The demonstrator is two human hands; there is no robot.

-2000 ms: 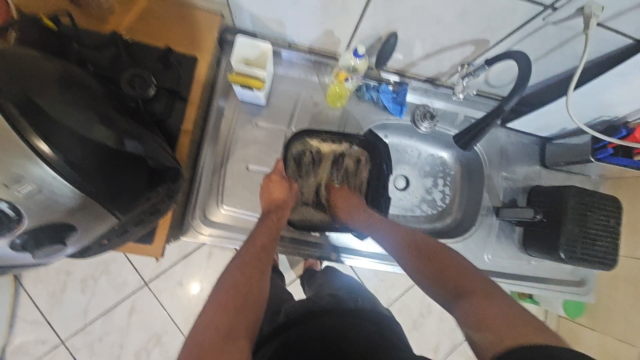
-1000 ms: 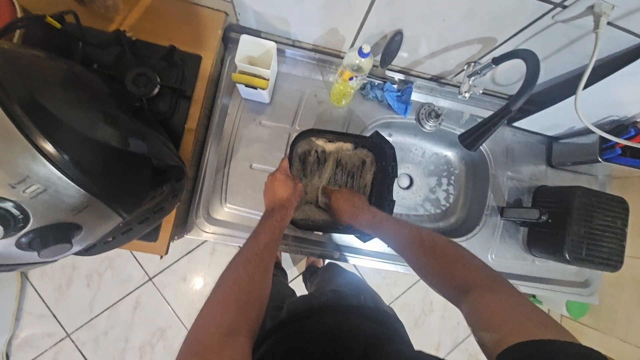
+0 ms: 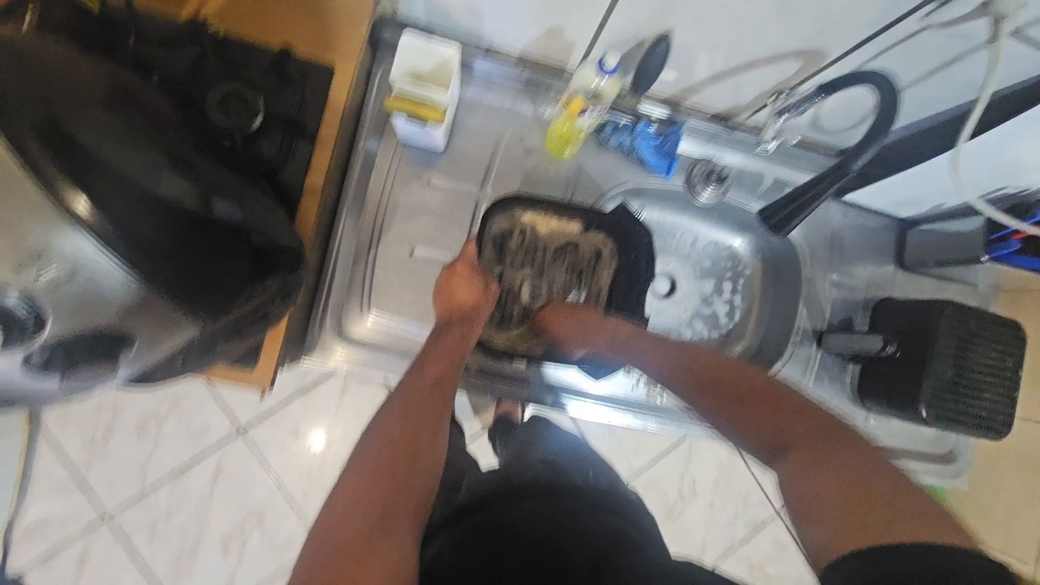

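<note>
A black air fryer drawer (image 3: 561, 252), coated inside with brownish suds, rests partly on the steel drainboard and partly over the sink basin (image 3: 715, 284). On its left rim my left hand (image 3: 465, 291) is closed. My right hand (image 3: 561, 327) reaches inside near the lower wall; its fingers are blurred, and a small yellowish-green bit, perhaps a sponge, shows beside them. Whether the hand grips it is not clear. Above the basin arches a black flexible faucet (image 3: 873, 106).
At the back stand a white plastic container (image 3: 426, 73), a bottle of yellow dish soap (image 3: 577, 114) and a crumpled blue packet (image 3: 654, 146). To the right lies a black basket with a handle (image 3: 942, 366). An air fryer body (image 3: 146, 219) and a gas stove (image 3: 236, 106) are at left.
My right hand has stayed inside the drawer, slightly shifted against its lower wall. My left hand keeps its hold on the rim.
</note>
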